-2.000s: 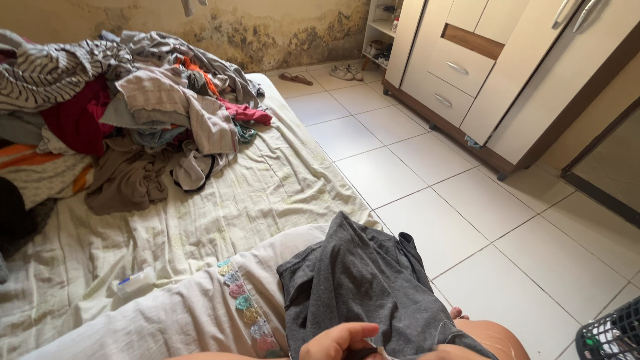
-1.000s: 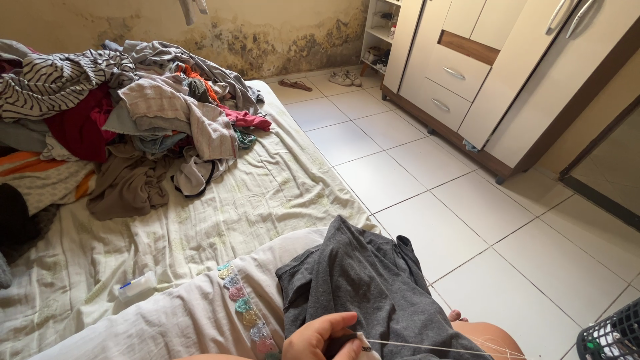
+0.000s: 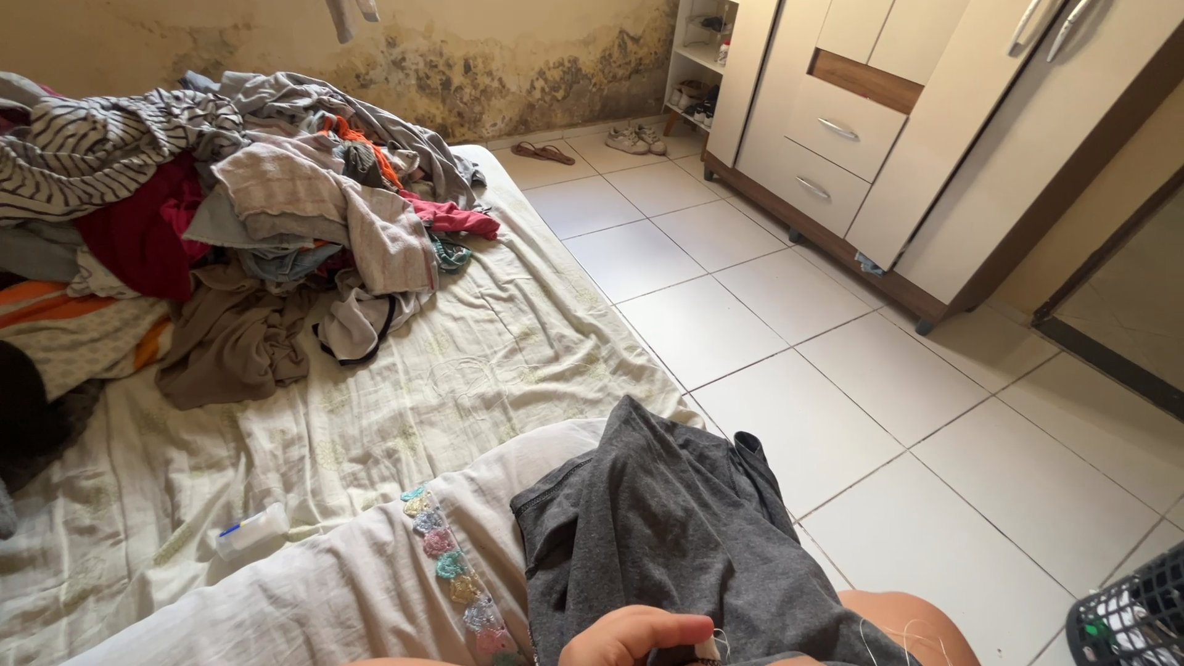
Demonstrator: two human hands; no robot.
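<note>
A dark grey cloth garment (image 3: 666, 527) lies bunched over my lap at the lower middle. My left hand (image 3: 638, 634) is at the bottom edge against this garment, its index finger bent over a small white object (image 3: 709, 647) pinched in the fingers; a loop of pale thread shows beside it. Only a sliver of skin at the bottom edge, right of that object, may be my right hand (image 3: 794, 659); its fingers and anything in them are hidden. Loose pale thread (image 3: 911, 634) curls over the garment's right side, near my bare knee (image 3: 911, 615).
A white pillow (image 3: 351, 573) with crocheted trim lies left of the garment. On the bed (image 3: 499, 370) are a small clear container (image 3: 252, 534) and a large heap of clothes (image 3: 305, 203). A wardrobe (image 3: 832, 166), sandals (image 3: 544, 153), shoes (image 3: 635, 139) and a black mesh basket (image 3: 1133, 601) stand around the tiled floor.
One second ago thread ran taut from my left hand to the right; now it hangs in loose curls. The grey garment stays in place.
</note>
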